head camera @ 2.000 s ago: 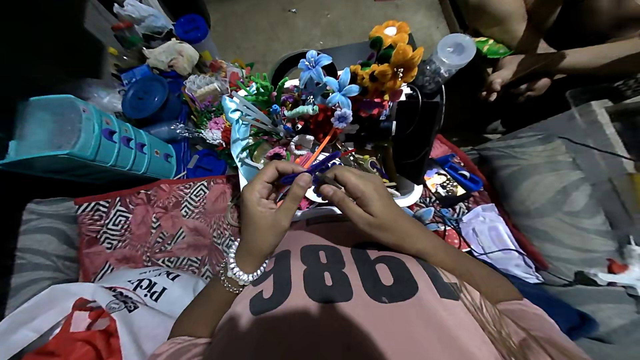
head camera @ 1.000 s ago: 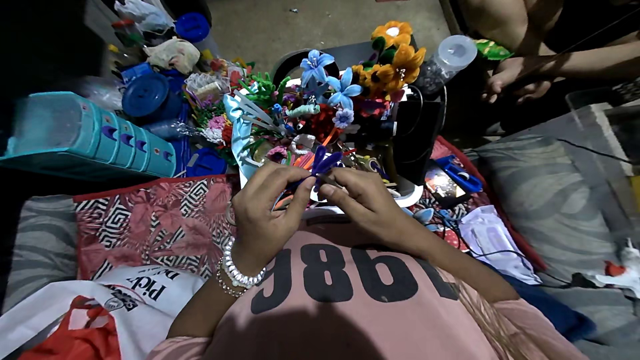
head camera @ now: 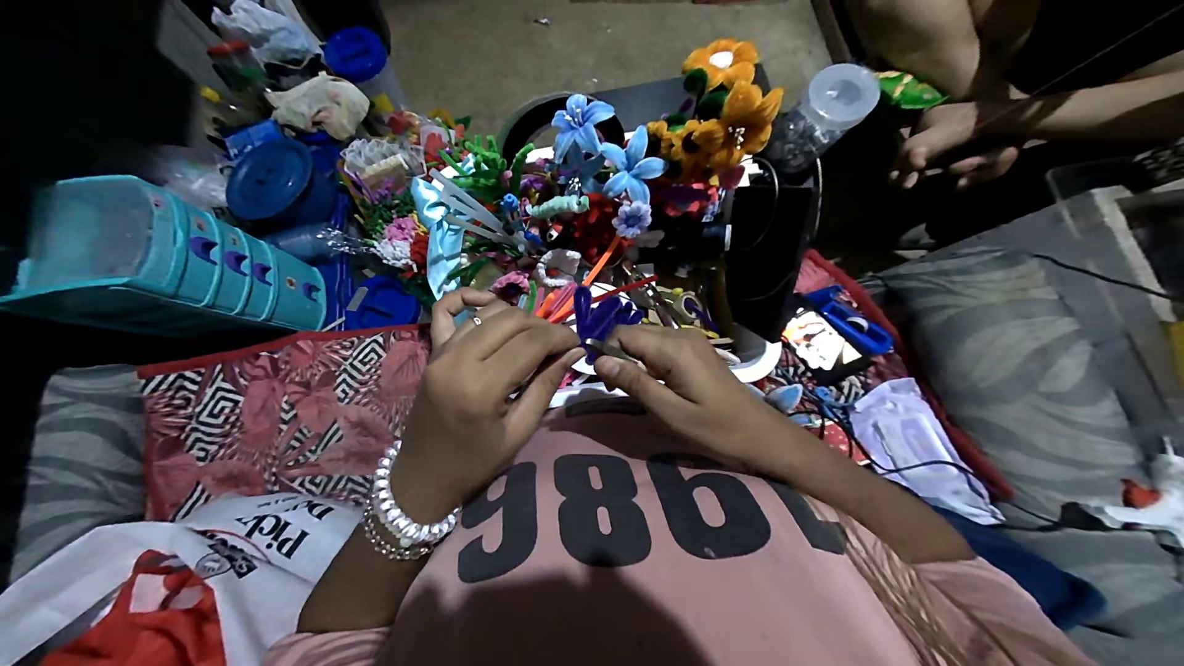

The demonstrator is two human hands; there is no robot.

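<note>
Between my two hands, above the chest of a pink shirt, is a dark purple piece of pipe cleaner (head camera: 597, 317) bent into loops. My left hand (head camera: 499, 370) pinches its lower end between thumb and fingertips. From the other side, my right hand (head camera: 680, 375) meets it with thumb and forefinger closed on what looks like a small metal tool (head camera: 603, 349), mostly hidden by the fingers. Just beyond them lie orange pipe cleaners (head camera: 603, 262), and blue fuzzy flowers (head camera: 632, 166) and orange fuzzy flowers (head camera: 747, 116) stand farther back.
A teal drawer unit (head camera: 176, 254) and a blue-lidded container (head camera: 268, 180) are at the left. A clear jar (head camera: 837, 97) stands at the back right, near another person's hands (head camera: 953, 148). A blue-edged object (head camera: 846, 319) and a white packet (head camera: 911, 444) lie on the right.
The purple loops now stand up more plainly above my fingertips than two seconds ago. Both hands stay close together in nearly the same place.
</note>
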